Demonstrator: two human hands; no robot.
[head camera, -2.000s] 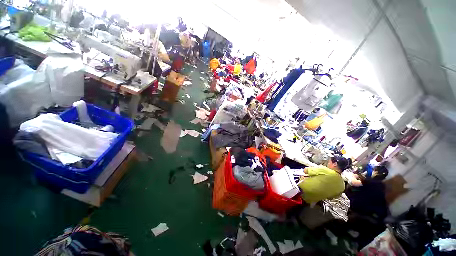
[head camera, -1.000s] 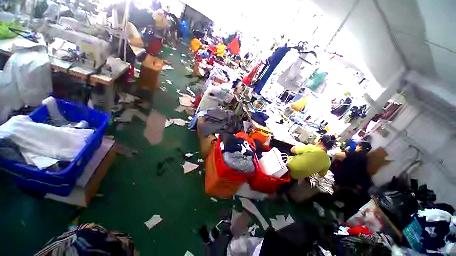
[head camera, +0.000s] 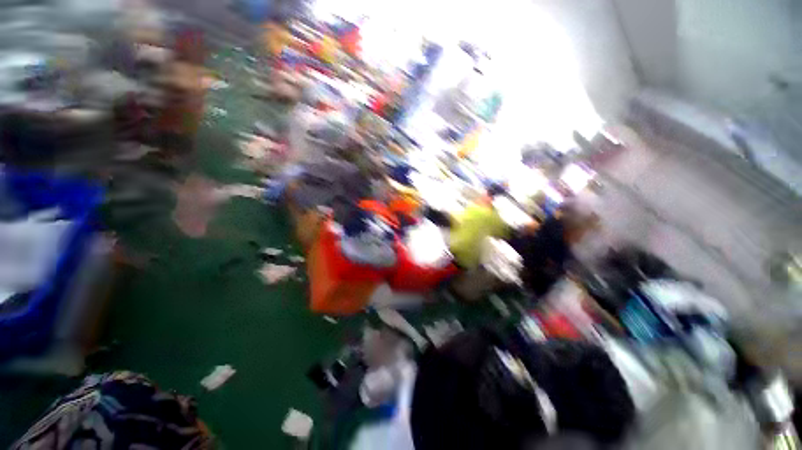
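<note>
Neither of my hands is in the picture. The frame is strongly blurred. Nearest in front of me at the bottom is a striped, patterned dark cloth bundle (head camera: 119, 413) at the lower left. A large black heap (head camera: 479, 395), perhaps cloth or bags, lies at the bottom centre right. A red-orange crate (head camera: 339, 277) with dark and grey cloth in it stands on the floor near the middle.
A blue crate (head camera: 75, 255) with white cloth is cut off at the left edge. Pale scraps (head camera: 218, 377) lie on the green floor (head camera: 202, 299). A person in yellow-green (head camera: 473, 233) and a dark-clothed person (head camera: 541, 250) are beyond the crates. Mixed cloth (head camera: 651, 312) is heaped at right.
The view has swung to the right, so the crates and people have shifted left and up. More of the black heap and the cloth at right shows. The picture has become blurred.
</note>
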